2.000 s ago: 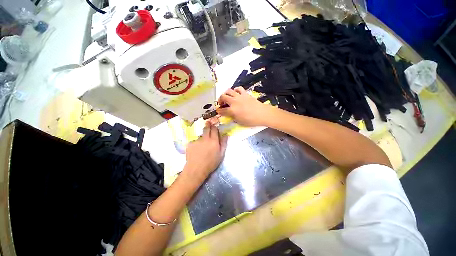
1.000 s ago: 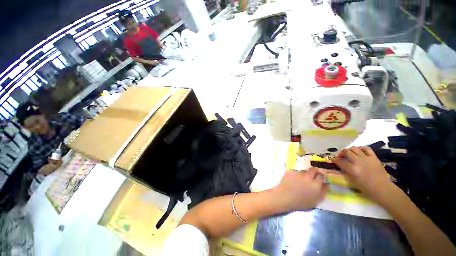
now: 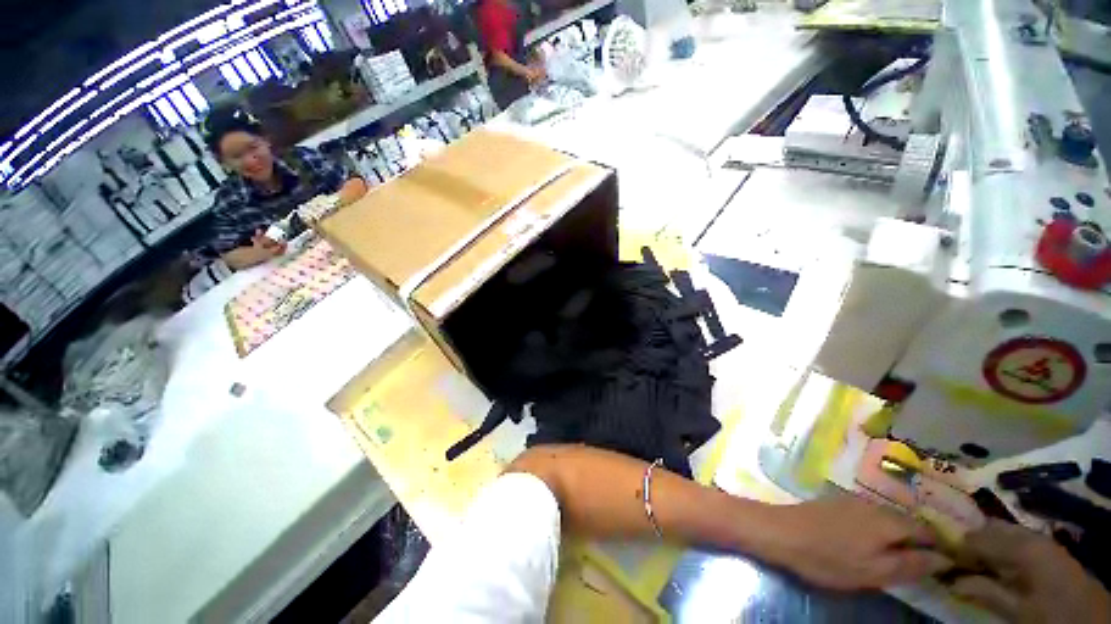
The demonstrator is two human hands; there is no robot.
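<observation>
My left hand [image 3: 871,544], with a thin bracelet at the wrist, is low on the right in front of the sewing machine [image 3: 944,378]. My right hand [image 3: 1029,575] is at the lower right edge, partly cut off. Their blurred fingertips meet below the needle area; whether they hold a strip cannot be told. Loose black strips [image 3: 1048,497] lie right of the needle area, cut off by the edge. A small yellow or brass-coloured piece [image 3: 902,461] shows near the machine head. The left-hand pile of black strips [image 3: 627,396] spills from the box mouth.
The brown cardboard box [image 3: 457,195], with a pale strap, stands left of the machine, dark inside. The shiny metal plate [image 3: 731,594] is below my left forearm. One person [image 3: 262,189] in a checked top is across the table; another [image 3: 500,37] in red is further back.
The view has swung left, so the machine and my hands now sit at the right. My hands are now lower, below the needle area, with fingertips together; a black strip showed by them before.
</observation>
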